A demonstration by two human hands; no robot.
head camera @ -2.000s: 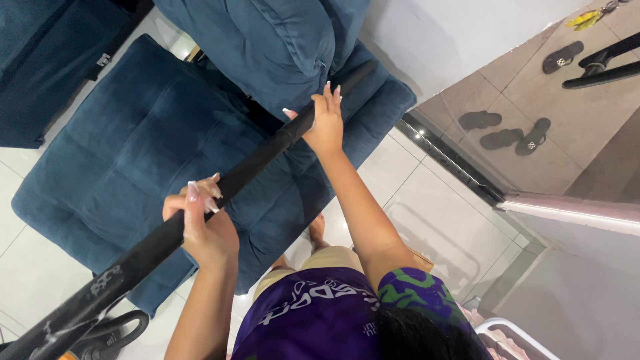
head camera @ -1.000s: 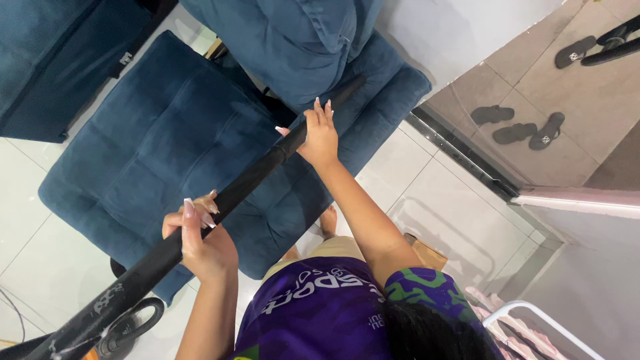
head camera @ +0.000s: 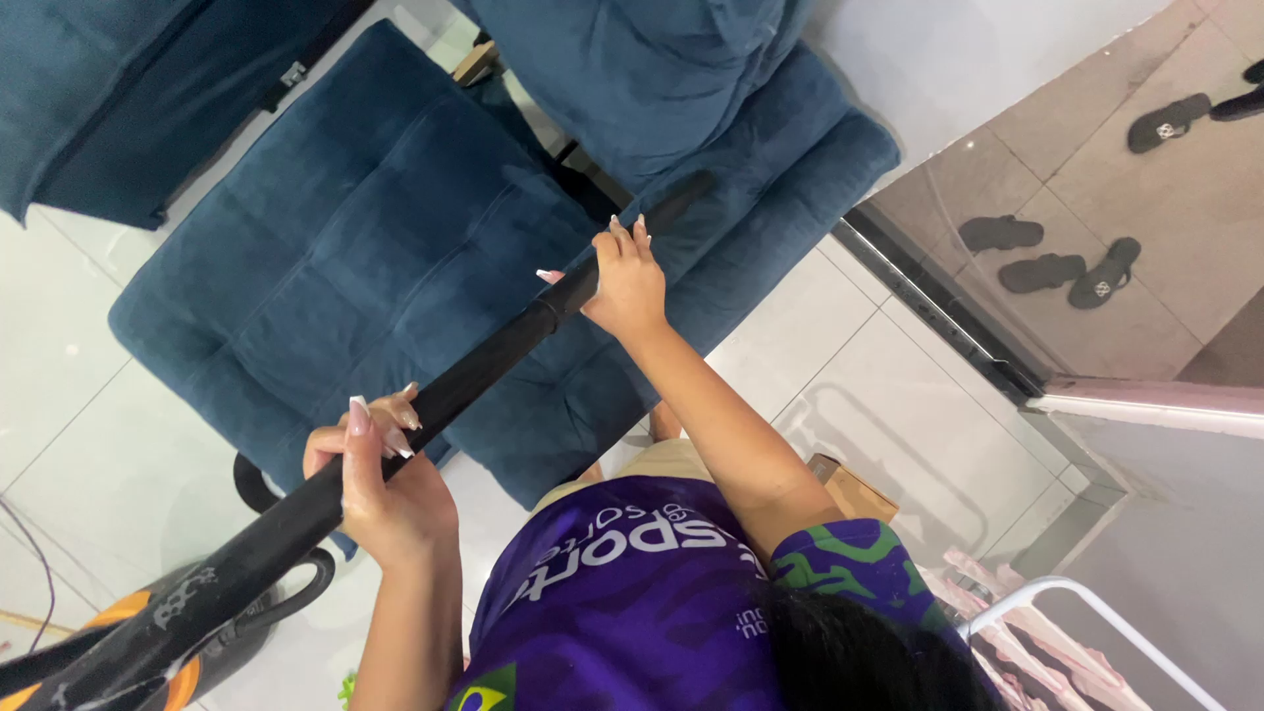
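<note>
A long black vacuum cleaner wand (head camera: 484, 367) runs slantwise from the lower left to the upper right. My left hand (head camera: 385, 474) is closed around its thicker lower part. Farther up, just past the joint, my right hand (head camera: 627, 276) grips the thinner tube. The wand's far end lies at the blue tufted sofa seat (head camera: 296, 227), near a large blue cushion (head camera: 642, 69); whether the tip touches the fabric I cannot tell. A black and orange vacuum cleaner body (head camera: 222, 627) stands on the floor at the lower left, partly behind the wand.
Another blue upholstered piece (head camera: 109, 99) is at the upper left. On the right are a black door track (head camera: 948, 306) and several dark flip-flops (head camera: 1042, 274) beyond it. A cardboard box (head camera: 851, 489) and a white metal rack (head camera: 1076, 588) with pale pink items stand near my right side.
Both hands keep their hold on the wand throughout. The view has shifted slightly, and more of the vacuum cleaner body shows at the lower left.
</note>
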